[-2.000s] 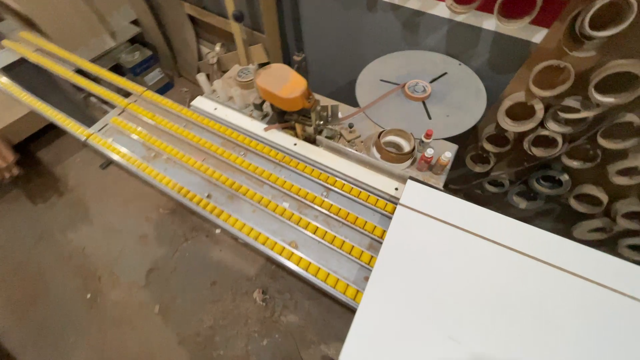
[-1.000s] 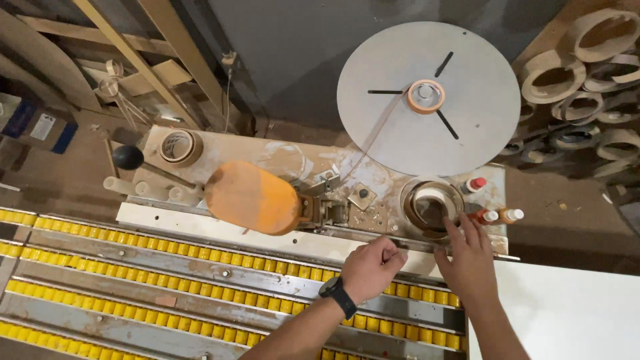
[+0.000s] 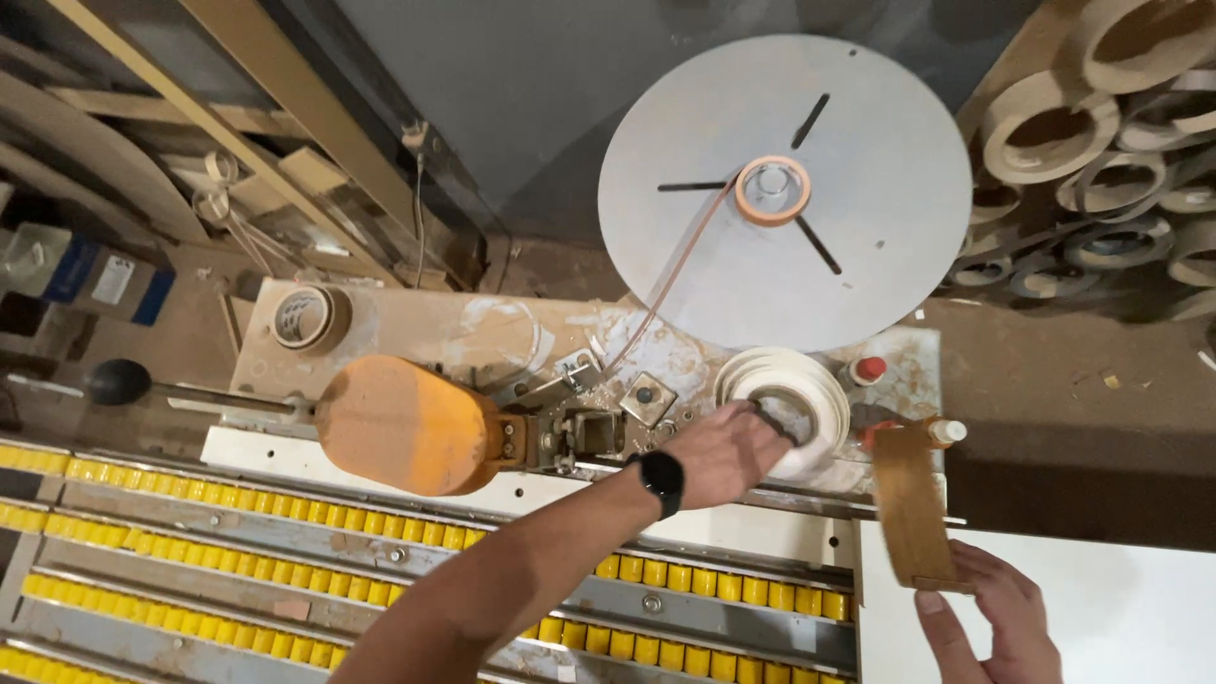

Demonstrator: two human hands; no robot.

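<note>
My left hand [image 3: 731,456], with a black watch on its wrist, reaches into the stack of white edge-banding rolls [image 3: 828,404] on the machine table; its fingertips are at the rolls' inner rim, and whether they grip is unclear. My right hand [image 3: 993,608] pinches the lower end of a brown wood-grain strip [image 3: 912,503], which stands up above the white panel [image 3: 1092,589]. Left of the rolls sits the edge bander's orange cover [image 3: 408,425]. A thin pinkish band runs from the roll [image 3: 772,191] on the large grey disc [image 3: 883,218] down to the machine.
Yellow roller tracks [image 3: 285,508] run along the front. Bottles with a red cap [image 3: 868,370] and a pale cap [image 3: 947,432] stand right of the rolls. A tape roll [image 3: 302,316] lies at the table's left; a black-knobbed lever [image 3: 119,382] sticks out there. Several banding coils [image 3: 1050,128] hang at right.
My right hand has moved right and down and now holds the brown strip, unseen in it before. My left hand has moved right, onto the rolls, where white ones now show on top.
</note>
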